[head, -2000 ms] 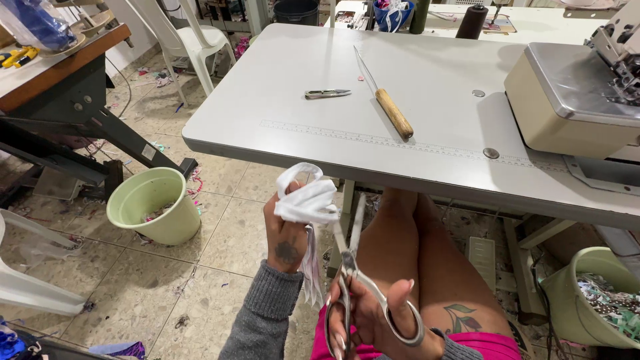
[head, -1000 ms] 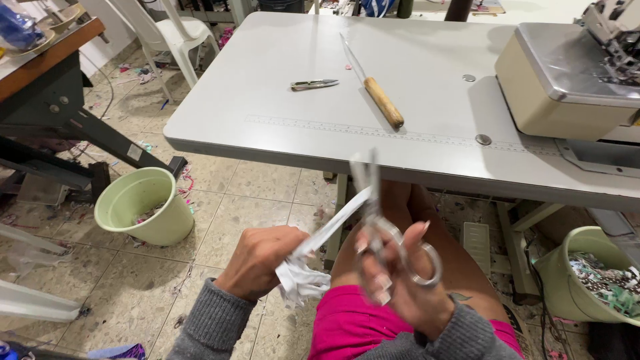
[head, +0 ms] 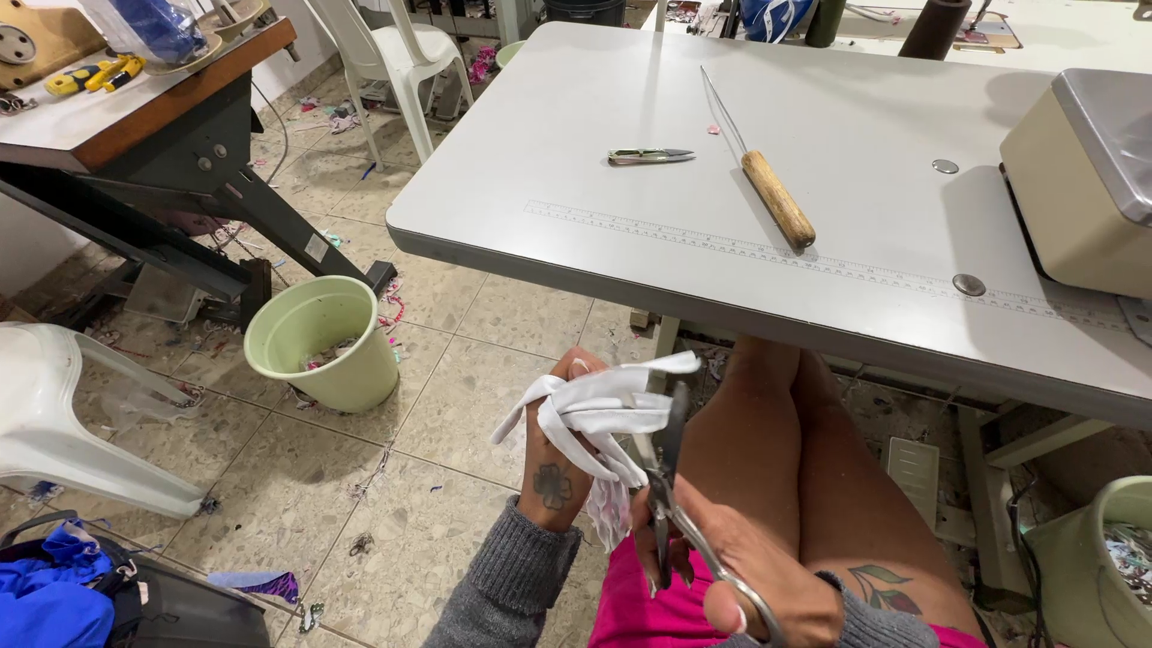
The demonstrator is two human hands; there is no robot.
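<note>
My left hand [head: 560, 450] grips a bundle of white fabric strips [head: 603, 405], which loops over its fingers and hangs down toward my lap. In my right hand [head: 747, 558] are metal scissors [head: 664, 490], fingers through the handles. Their parted blades point up at the right ends of the strips; whether they touch the cloth is hard to tell. Beyond my hands, on the grey-white table [head: 558, 135], lie thread snips [head: 650, 157] and a thin metal tool with a wooden handle [head: 778, 200].
An overlock sewing machine [head: 1080, 171] stands at the table's right. A pale green bucket [head: 360, 360] holding scraps is on the floor at left, another bucket [head: 1071, 558] at lower right. White plastic chairs [head: 405, 54] and a dark bin [head: 180, 603] are at left.
The strip that stretched between my hands one second ago now lies with the raised bundle in my left hand. The scissors have moved lower, and their blades are parted.
</note>
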